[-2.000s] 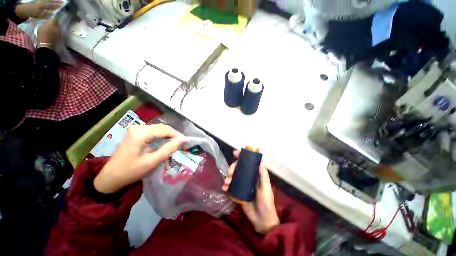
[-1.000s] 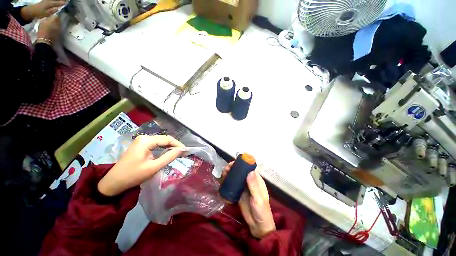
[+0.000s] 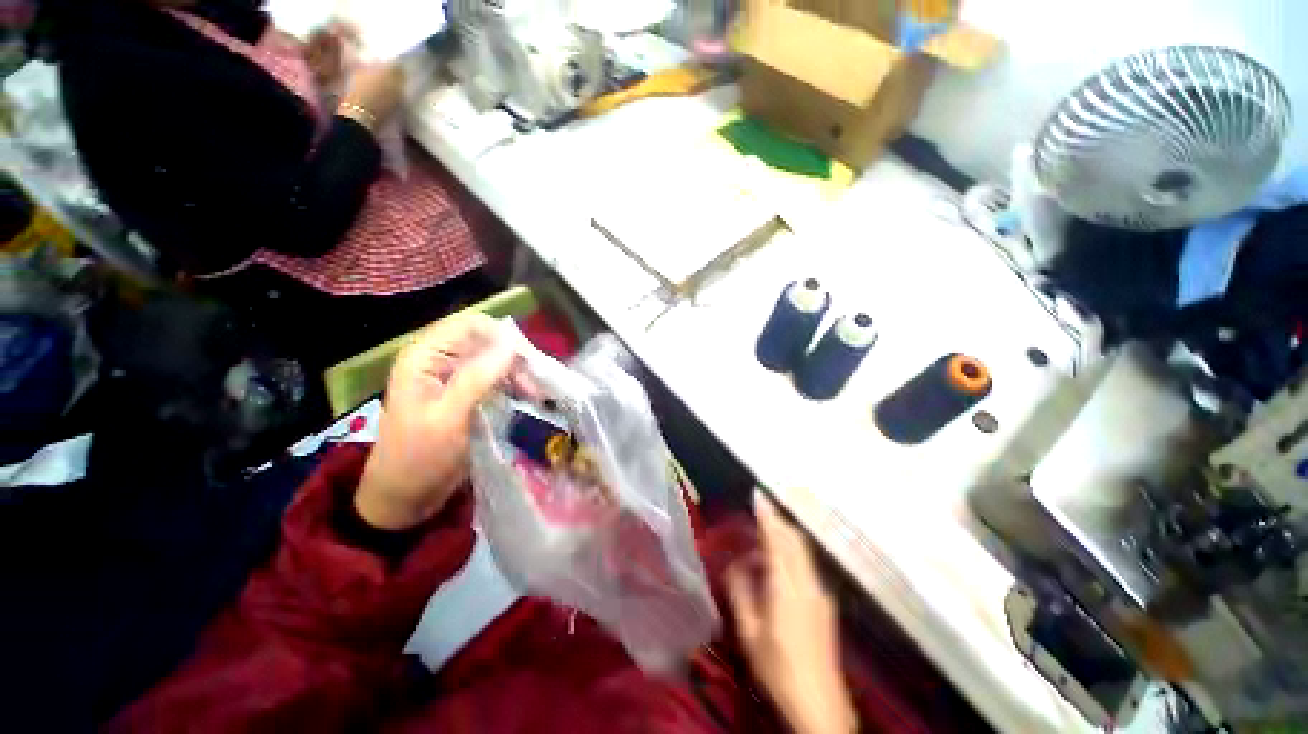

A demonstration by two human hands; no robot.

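My left hand (image 3: 430, 416) grips the rim of a clear plastic bag (image 3: 610, 552) and holds it up over my lap. Inside the bag show a navy and a yellow-orange item and something pink. My right hand (image 3: 786, 617) is beside the bag at the table's front edge, blurred, with no thing seen in it. An orange-tipped navy thread cone (image 3: 918, 407) stands tilted in view on the white table (image 3: 861, 495). Two white-tipped navy cones (image 3: 790, 327) stand side by side to its left.
The overlock machine (image 3: 1133, 445) is at the right. A white desk fan (image 3: 1169, 136) and an open cardboard box (image 3: 818, 79) are at the back. A person in a red-checked apron (image 3: 387, 237) sits at the upper left by another machine (image 3: 531, 65). A yellow-green rim (image 3: 359, 376) is behind my left hand.
The orange-tipped cone has left my right hand and is on the table beside the other two. My left hand has raised the bag. The view has shifted left.
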